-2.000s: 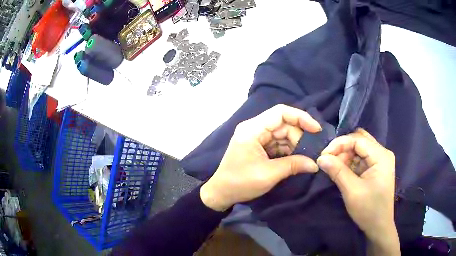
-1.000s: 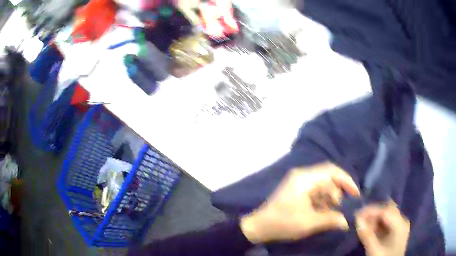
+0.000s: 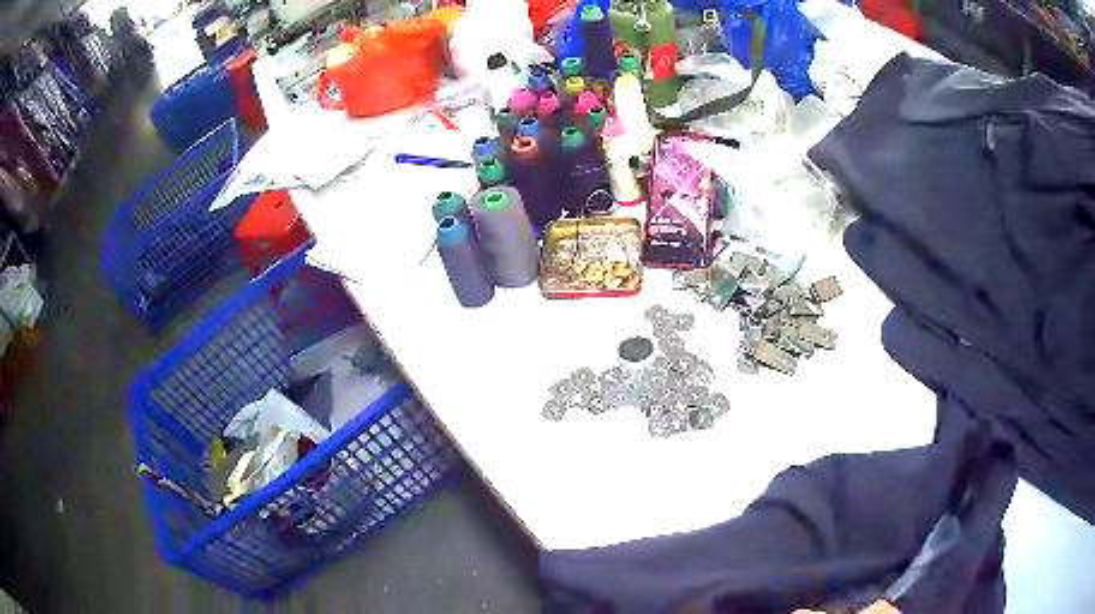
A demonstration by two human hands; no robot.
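Observation:
The dark navy garment (image 3: 769,540) lies over the table's near edge and the lower right of the view, with a lighter grey-blue lining patch (image 3: 934,546) near the bottom edge. Only a small bit of skin from a hand (image 3: 877,608) shows at the bottom edge, cut off; which hand it is and what it holds cannot be told. More navy cloth (image 3: 997,228) is piled at the right. Small square metal fasteners (image 3: 684,390) lie scattered on the white table (image 3: 504,414), with a round dark disc (image 3: 636,349) among them.
Longer metal plates (image 3: 787,324) lie beyond the squares. A tin of small metal pieces (image 3: 591,258), a pink-black box (image 3: 680,204), grey thread cones (image 3: 504,240), darker spools (image 3: 546,156) and a blue pen (image 3: 432,161) stand or lie farther back. Blue baskets (image 3: 252,540) are on the floor at the left.
The view has swung up and left, bringing more of the tabletop into sight. Both hands, earlier pinching at the navy cloth, have dropped almost wholly out of the bottom of the picture.

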